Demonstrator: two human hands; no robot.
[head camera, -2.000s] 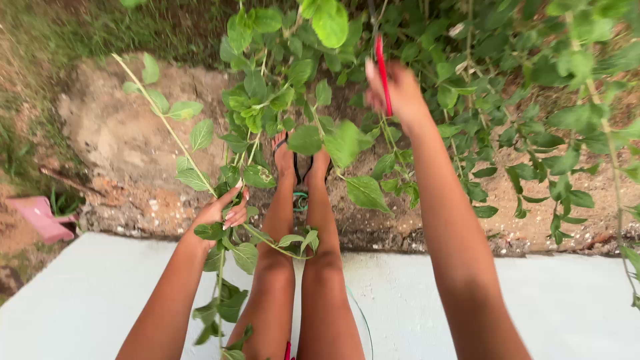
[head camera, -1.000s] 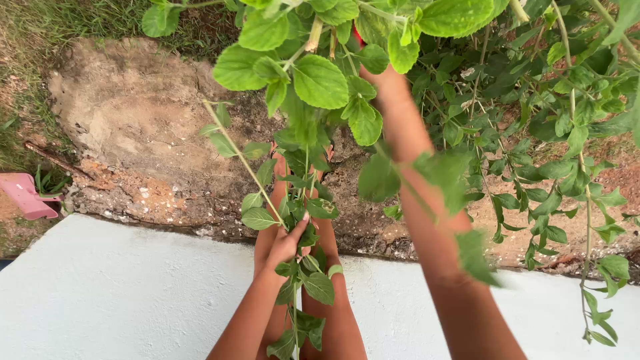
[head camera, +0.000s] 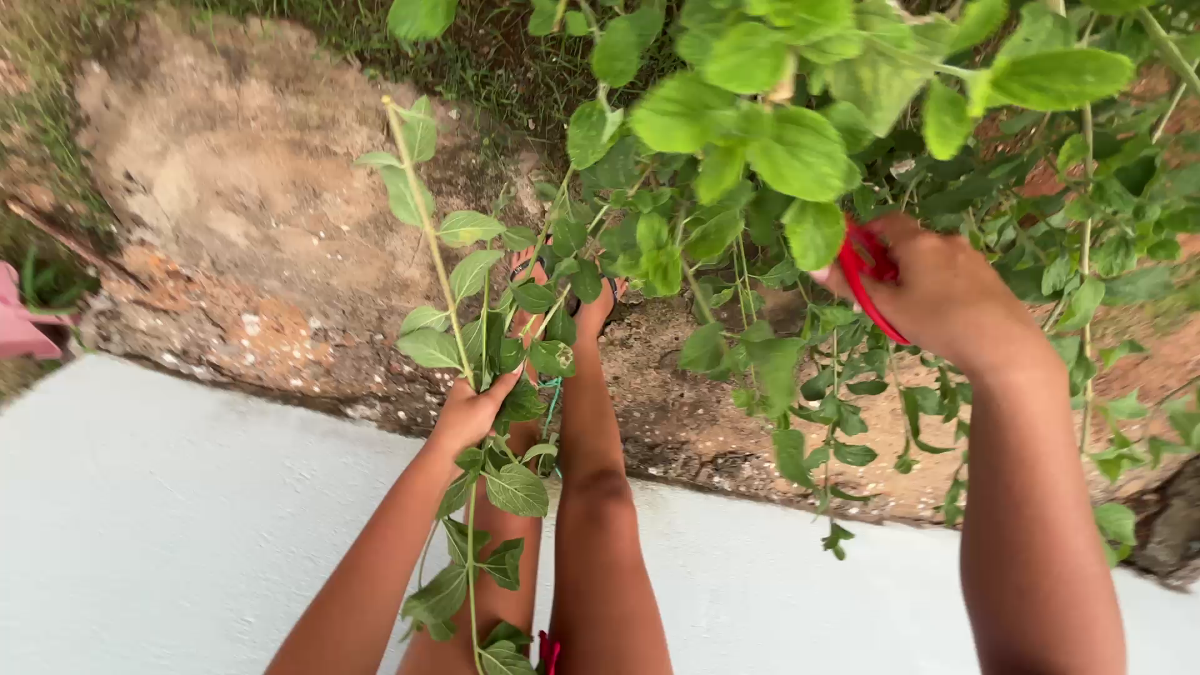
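Note:
My left hand (head camera: 473, 410) is closed around several leafy green stems (head camera: 431, 225) near the middle; one pale cut stem end points up and left, while leaves trail down over my legs. At the right, my right hand (head camera: 937, 286) grips a tool by its red handles (head camera: 867, 277), probably scissors; its blades are hidden behind leaves. Bright green leafy branches (head camera: 750, 141) of the shrub hang just above and left of my right hand.
I sit on a pale wall top (head camera: 187, 506), legs hanging over its edge. Below lie rocky ground (head camera: 244, 187) and my sandalled feet. A pink plastic object (head camera: 23, 319) is at the far left. More hanging branches (head camera: 834, 412) are at the right.
My right hand, with the red-handled tool, has come down and right from behind the upper leaves since a second ago. My left hand still holds the stems.

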